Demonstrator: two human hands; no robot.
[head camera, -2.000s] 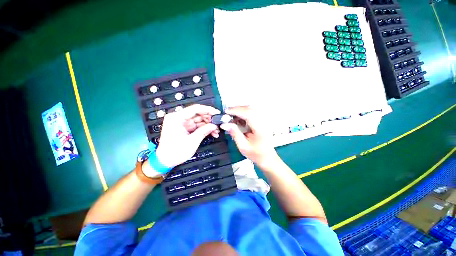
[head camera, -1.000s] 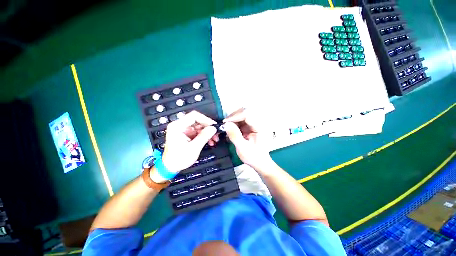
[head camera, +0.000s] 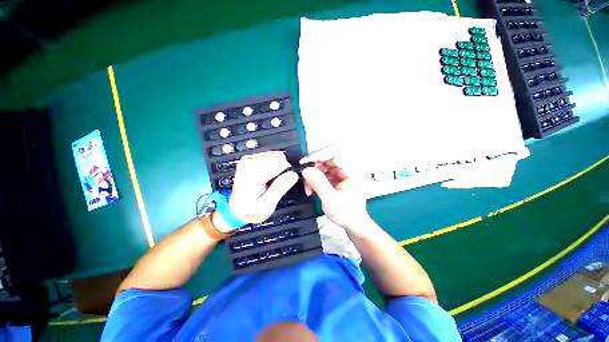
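Observation:
My left hand (head camera: 259, 186) and my right hand (head camera: 336, 192) meet above the right side of the work tray and hold a small black piece (head camera: 298, 168) between their fingertips. Fingers hide most of it. The dark slotted work tray (head camera: 296, 241) lies below my hands. Its upper rows hold units with pale round discs (head camera: 251, 127): three in each of the top two rows, two visible in the third. Dark elongated pieces (head camera: 270, 256) fill the lower rows. My left wrist wears a bright blue band.
A white sheet stack (head camera: 394, 100) lies right of the tray, with green circuit boards (head camera: 467, 63) grouped on it. A second black parts tray (head camera: 534, 67) stands beyond. A printed packet (head camera: 95, 170) lies left of the yellow line (head camera: 127, 147). Blue bins (head camera: 527, 326) and cardboard (head camera: 571, 294) are lower right.
The black piece has turned between my fingertips and shows less of its surface; the pale spot seen at it earlier is no longer visible. The view has shifted slightly.

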